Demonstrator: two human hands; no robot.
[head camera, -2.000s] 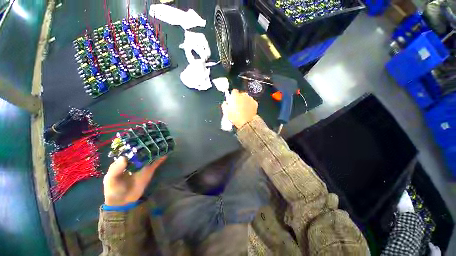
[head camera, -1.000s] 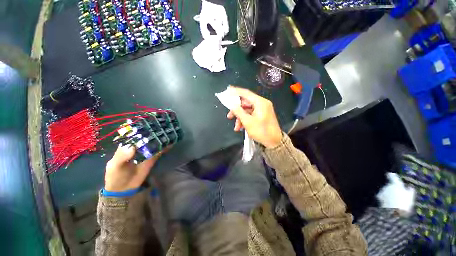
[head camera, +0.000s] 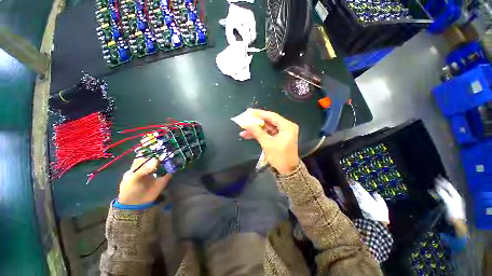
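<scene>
My left hand (head camera: 143, 183) holds a row of small green circuit boards (head camera: 186, 141) tilted above the mat, undersides facing right. Red lead wires (head camera: 127, 148) stick out from the boards to the left. My right hand (head camera: 276, 137) pinches a white wiping piece (head camera: 247, 118) between thumb and fingers, to the right of the boards and apart from them. Part of a white strip (head camera: 262, 160) shows below the right hand. A bundle of red lead wires (head camera: 81, 141) lies at left, with black lead wires (head camera: 81, 101) just above it.
Board array (head camera: 151, 27) at the top. Crumpled white cloth (head camera: 236, 43), black fume fan (head camera: 286, 27), solder tray (head camera: 300, 88) and soldering gun (head camera: 335, 105) on the bench. At lower right, another person's white-gloved hands (head camera: 369, 202) are at a black crate holding boards (head camera: 375, 170).
The right hand has moved from near the cloth down towards the wearer, with the white piece. The left hand has shifted slightly right with the boards. Gloved hands and boards have appeared at the crate.
</scene>
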